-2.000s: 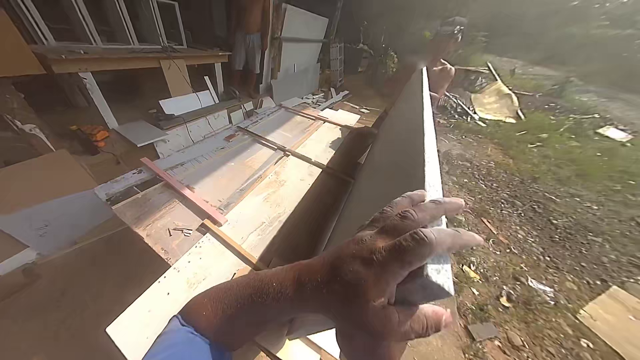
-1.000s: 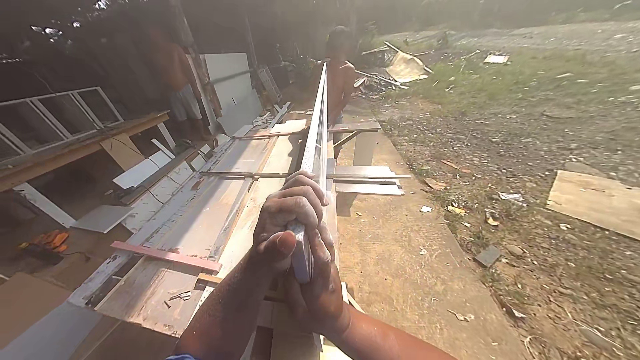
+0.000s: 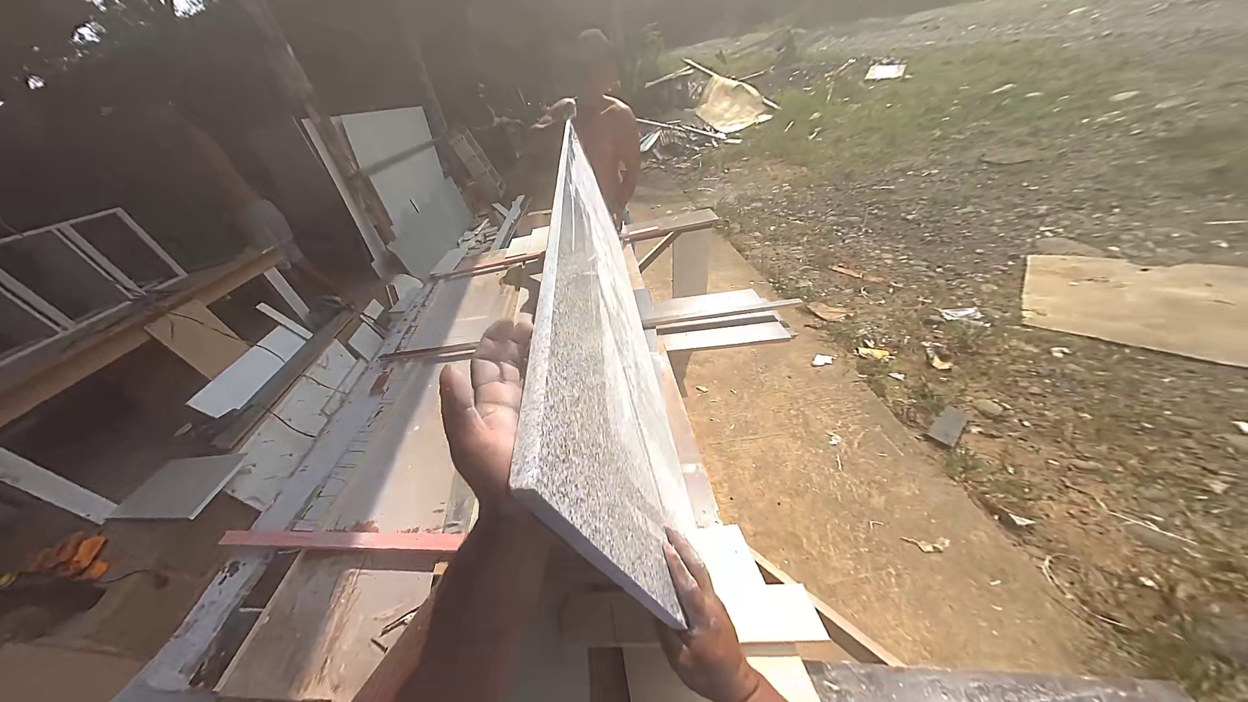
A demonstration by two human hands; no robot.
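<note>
A long speckled grey-white panel [image 3: 609,390] stretches away from me, tilted, its near end toward me and its far end by another person. My left hand [image 3: 490,409] is beside the panel's left edge, palm showing and fingers extended, not wrapped around it; how firmly it touches the edge cannot be told. At the near right corner my right hand [image 3: 704,609] grips the panel's edge, with its fingers on the upper face. Under the panel lies a bench or frame with wooden boards [image 3: 409,468] and a red strip [image 3: 341,540] across it.
A shirtless person [image 3: 609,146] stands at the panel's far end, one hand at its tip. White frames [image 3: 88,263] rest on a wooden bench at left. Pale strips [image 3: 721,322] jut out to the right. A flat sheet [image 3: 1136,310] lies on the ground. Another person is in the shade at left.
The panel has turned from standing on edge to showing its broad speckled face. My left hand has opened off its edge, and my right hand has moved to the near right corner.
</note>
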